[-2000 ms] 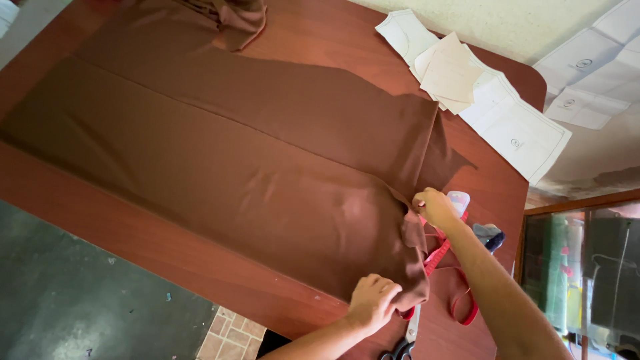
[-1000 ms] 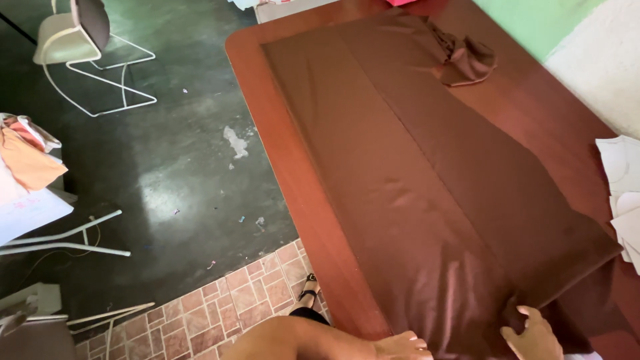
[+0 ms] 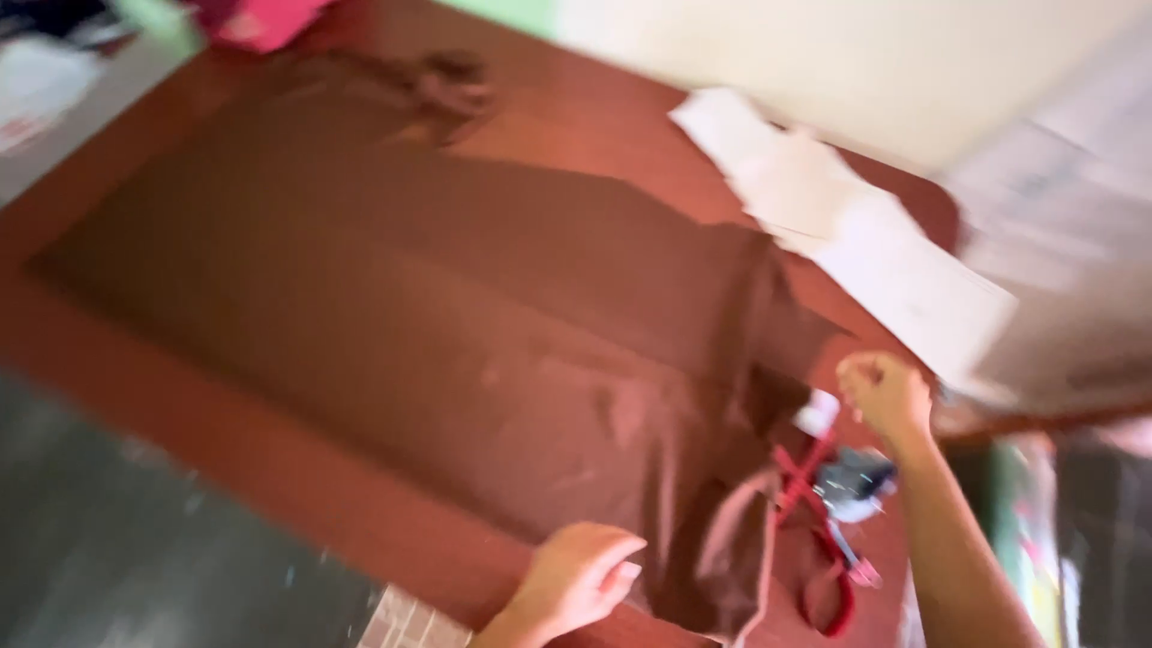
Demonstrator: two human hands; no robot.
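Brown fabric (image 3: pixel 432 288) with a lengthwise seam lies spread over a reddish wooden table (image 3: pixel 486 585). My left hand (image 3: pixel 580 571) is at the near edge of the cloth, fingers curled; whether it pinches any fabric cannot be told. Beyond the fabric's right end, my right hand (image 3: pixel 882 391) is raised with bent fingers, and blur hides whether it holds anything. Just below it are a small white object (image 3: pixel 817 414), a red tape or strap (image 3: pixel 799 481), a dark item in clear plastic (image 3: pixel 853 486) and a red looped handle (image 3: pixel 841 603).
Pale paper pattern pieces (image 3: pixel 837 216) lie along the wall side of the table. Bunched brown cloth (image 3: pixel 450 85) and a bright pink item (image 3: pixel 270 18) are at the far end. A glass-fronted cabinet (image 3: pixel 1080 522) stands at the right, and tiled floor (image 3: pixel 405 621) shows below.
The view has swung back to the right. My right hand, at the fabric one second ago, is now away from its edge, to the right. The fabric's right end lies more rumpled than two seconds ago.
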